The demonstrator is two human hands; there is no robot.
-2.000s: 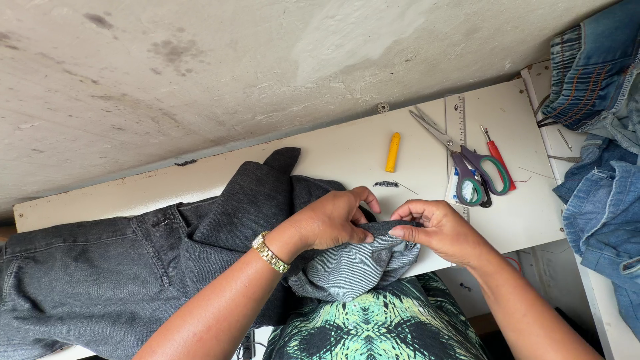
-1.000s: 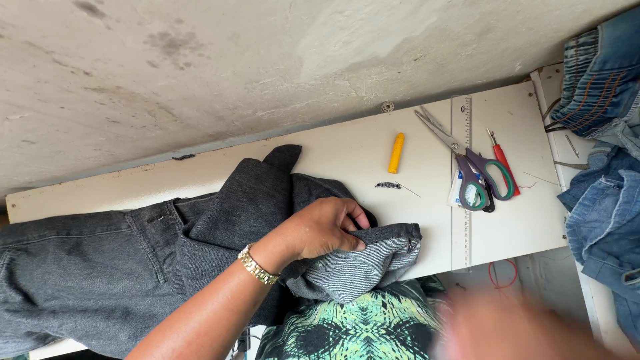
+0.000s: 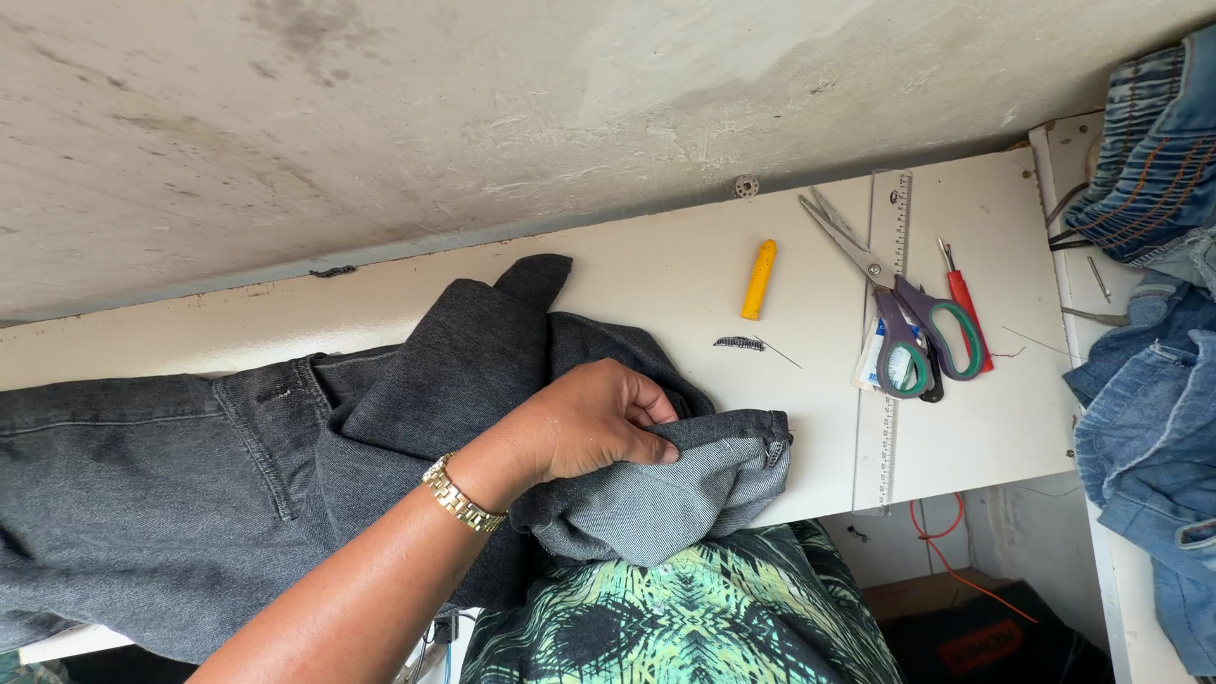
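Observation:
My left hand point(image 3: 608, 423), with a gold-coloured metal watch band at its wrist, pinches the hem of a dark grey denim garment point(image 3: 446, 370) between thumb and fingers. The lighter inside of the cloth shows below the hem and hangs over the table's front edge, against patterned green clothing on my lap. My right hand is out of the frame. To the right of the cloth lie a yellow crayon-like stick point(image 3: 758, 279), a needle point(image 3: 779, 352) and a small dark scrap of fabric point(image 3: 739, 343).
Purple-and-green-handled scissors point(image 3: 902, 304) lie across a clear ruler point(image 3: 883, 456), beside a red seam ripper point(image 3: 967, 318). A metal bobbin point(image 3: 747, 185) is by the wall. Blue denim garments point(image 3: 1159, 380) are piled at the right. An orange cord point(image 3: 959, 560) hangs below the table.
Two seconds ago both hands held the hem. The right hand let go, was a blur at the lower right one second ago, and has left the view. My left hand stays on the hem.

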